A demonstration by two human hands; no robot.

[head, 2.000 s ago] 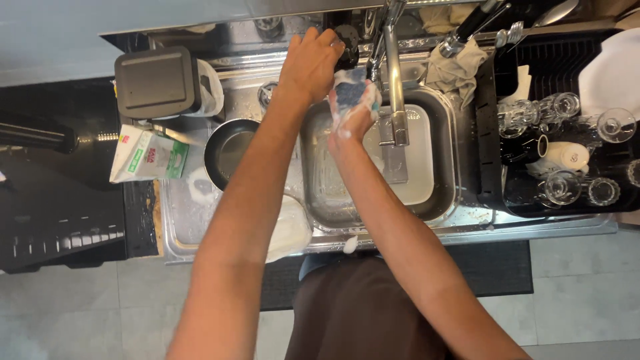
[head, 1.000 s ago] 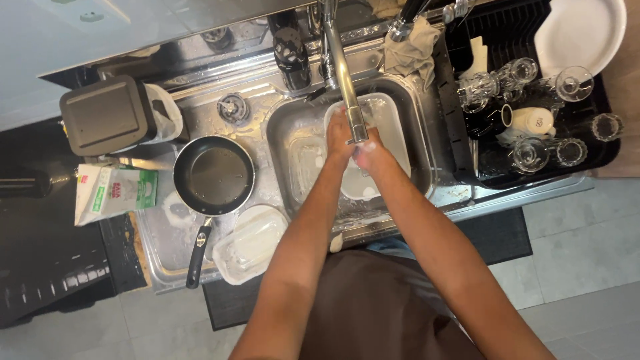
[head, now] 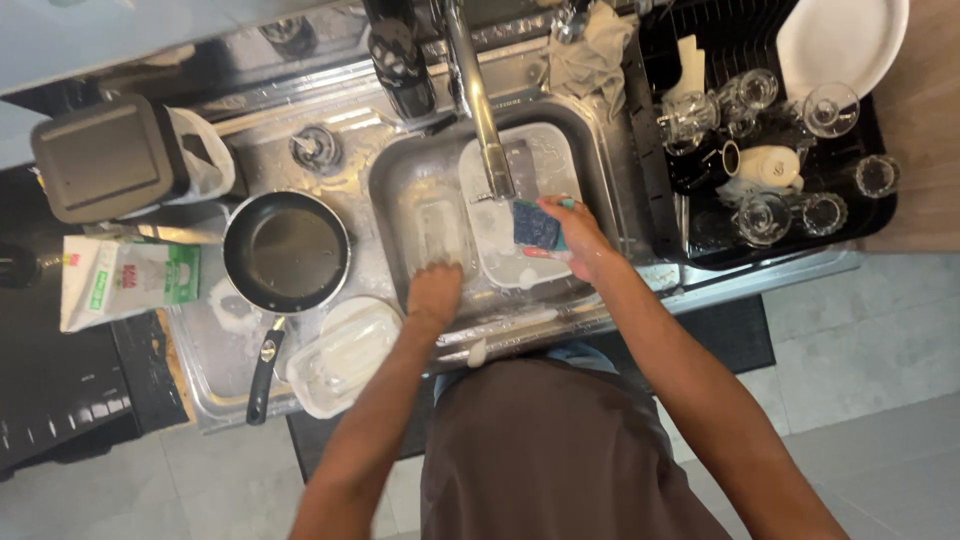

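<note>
Two containers sit in the steel sink basin (head: 386, 187): a clear plastic one (head: 439, 225) at the left and a larger whitish tub (head: 551, 262) at the right. My left hand (head: 435, 291) reaches down to the near edge of the clear container; its fingertips are partly hidden, so its grip cannot be told. Over the whitish tub, my right hand (head: 576, 234) holds a dark blue and green sponge (head: 537, 225), with some suds on the hand. The metal faucet (head: 484, 112) hangs between the hands, its spout close to the sponge.
On the left drainboard lie a black frying pan (head: 286, 251) and a whitish plastic container (head: 345, 356). A lidded bin (head: 105, 161) and a carton (head: 124, 277) stand farther left. A black dish rack (head: 652, 150) holds glasses, a cream mug (head: 772, 166) and a white plate (head: 844, 45). A cloth (head: 592, 56) lies behind the basin.
My hands were together under the faucet one second ago and are now apart, the left lower in the basin. The sponge now shows plainly in my right hand.
</note>
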